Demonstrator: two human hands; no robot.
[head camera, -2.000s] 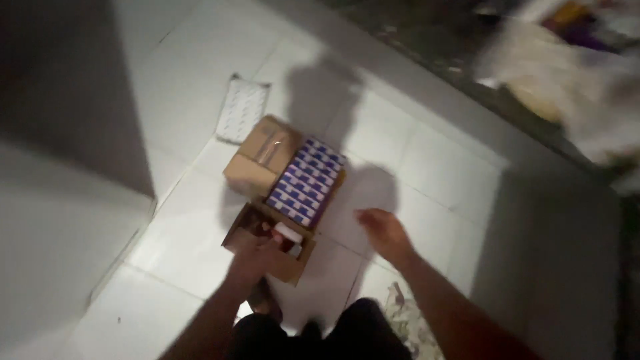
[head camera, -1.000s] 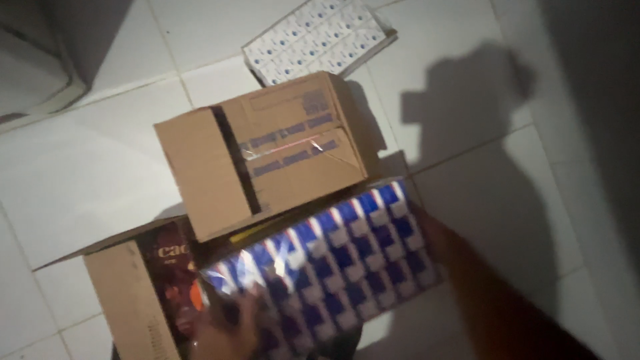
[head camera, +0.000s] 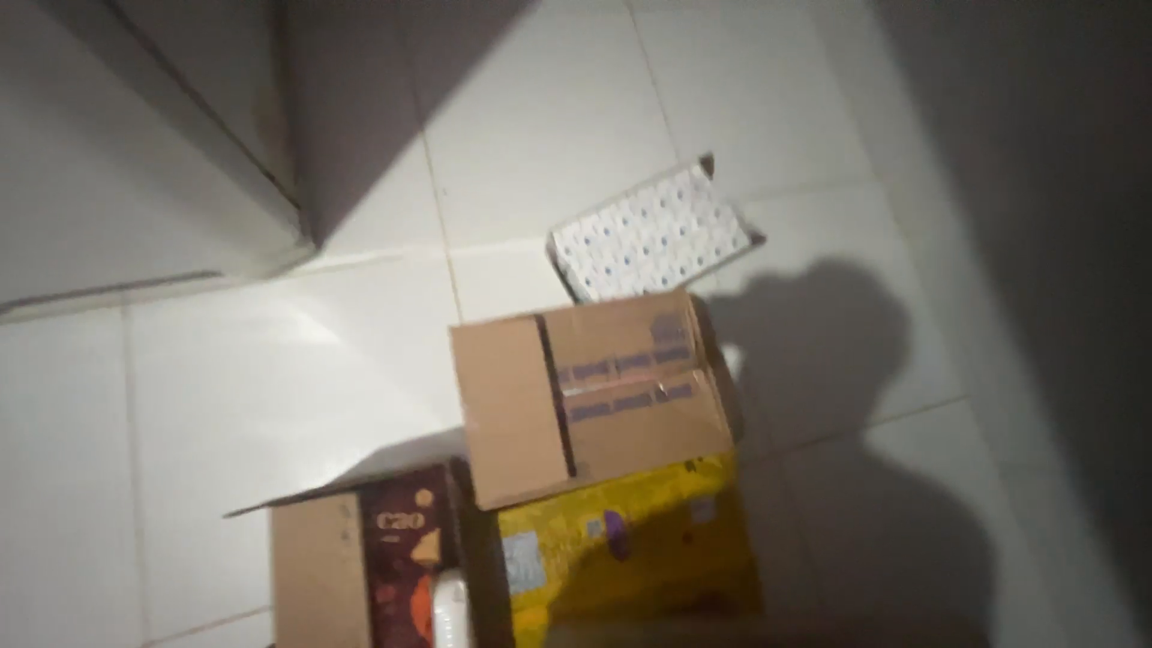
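Neither my left hand nor my right hand shows in the head view. A closed cardboard box (head camera: 630, 405) with printed stripes and tape sits mid-view. Below it lies a yellow package (head camera: 630, 540), partly in shadow. At the lower left an open cardboard box (head camera: 319, 567) holds a dark printed pack (head camera: 396, 531) and a white object (head camera: 452, 612), cut off by the bottom edge. Behind the closed box, a shallow tray (head camera: 652, 229) is filled with small white patterned packs.
Large white floor tiles (head camera: 225, 378) lie around the boxes. A pale block-like structure (head camera: 162, 180) with a rounded corner stands at the upper left. A shadow falls on the floor to the right, and a dark band runs down the right side.
Both hands have left the view. The blue-and-white wrapped pack that lay beside the closed box a second ago is out of sight, and the yellow package now shows there. The view has shifted.
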